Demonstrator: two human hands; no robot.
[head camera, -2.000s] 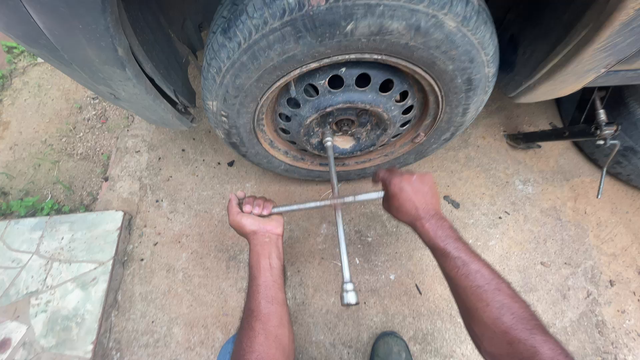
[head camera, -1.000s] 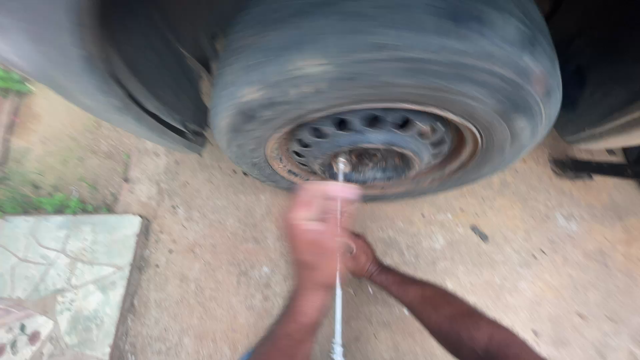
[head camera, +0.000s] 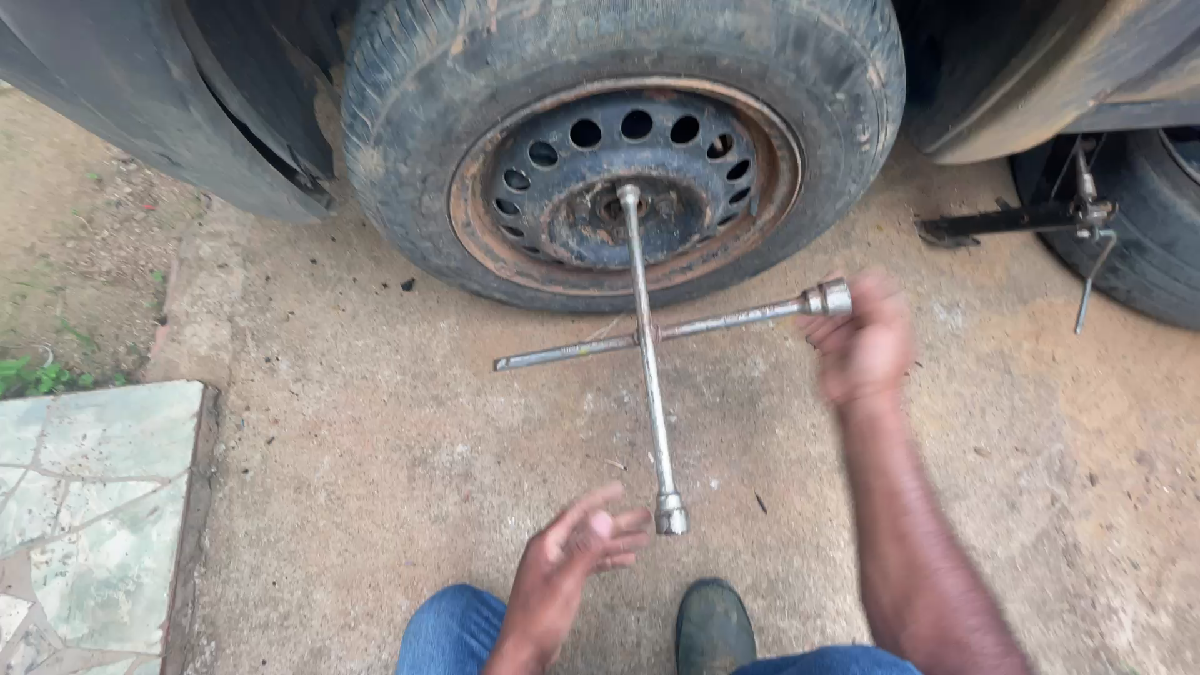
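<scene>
A four-way lug wrench (head camera: 649, 375) stands out from the hub area of a rusty black steel wheel (head camera: 586, 220) with its tyre (head camera: 403, 178). One socket sits at the wheel, and the opposite socket points down toward my feet. My left hand (head camera: 572, 562) is just left of that lower socket, fingers spread, holding nothing. Beside the right-hand socket of the cross bar is my right hand (head camera: 862, 337), blurred, its fingers behind or against the socket; whether it grips is unclear. The flat-tipped left end of the cross bar is free of both hands.
Car body panels (head camera: 150, 103) frame the wheel on both sides. At right, a scissor jack (head camera: 1087, 216) with a hanging crank rod is in front of another tyre (head camera: 1139, 234). A raised stone-tiled slab (head camera: 122, 506) lies at lower left. My shoe (head camera: 715, 628) rests on the concrete.
Two seconds ago both hands held the cross bar; a second ago they were close together near the wrench's shaft. Now they are apart, the left lower down and off the wrench, the right at the bar's right end.
</scene>
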